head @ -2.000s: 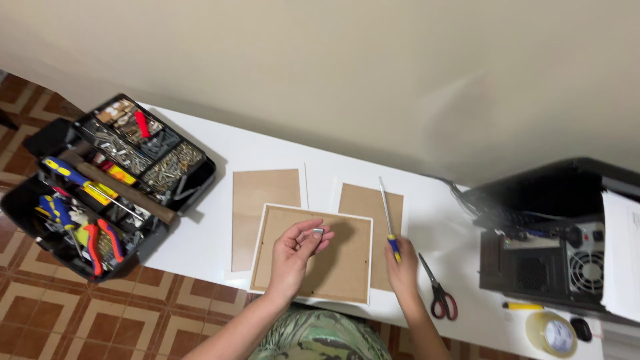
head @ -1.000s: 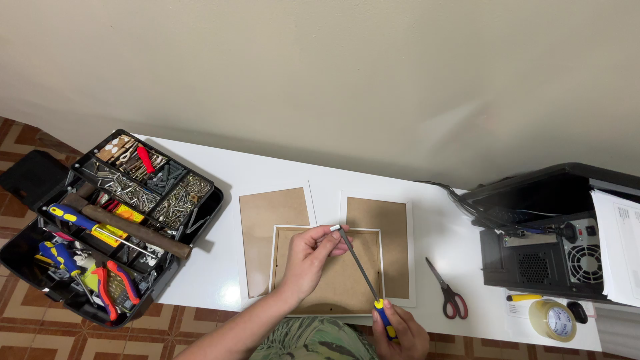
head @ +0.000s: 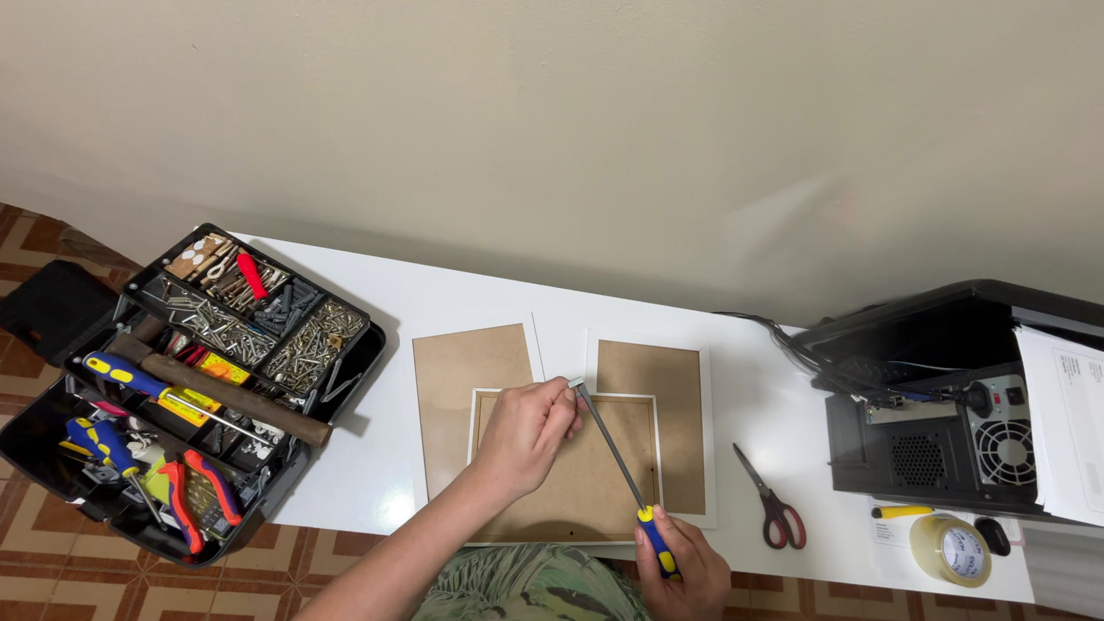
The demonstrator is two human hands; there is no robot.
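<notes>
My left hand pinches a small light-grey piece, its kind too small to tell, above the nearest frame. My right hand grips the blue and yellow handle of a screwdriver, whose long shaft slants up and left. Its tip meets or lies right by the small piece. Below both hands lies a white-edged frame with a brown backing board, close to my body. Behind it, at left and right, two more frames show brown backs.
At left stands an open black toolbox with screws, wall plugs, a hammer, another screwdriver and pliers. Scissors, a roll of clear tape, a yellow-handled tool and an open computer case are at right.
The screwdriver, earlier held low at the right pointing away, has swung across to the small piece in my left hand. Since one second ago the hands have hardly moved.
</notes>
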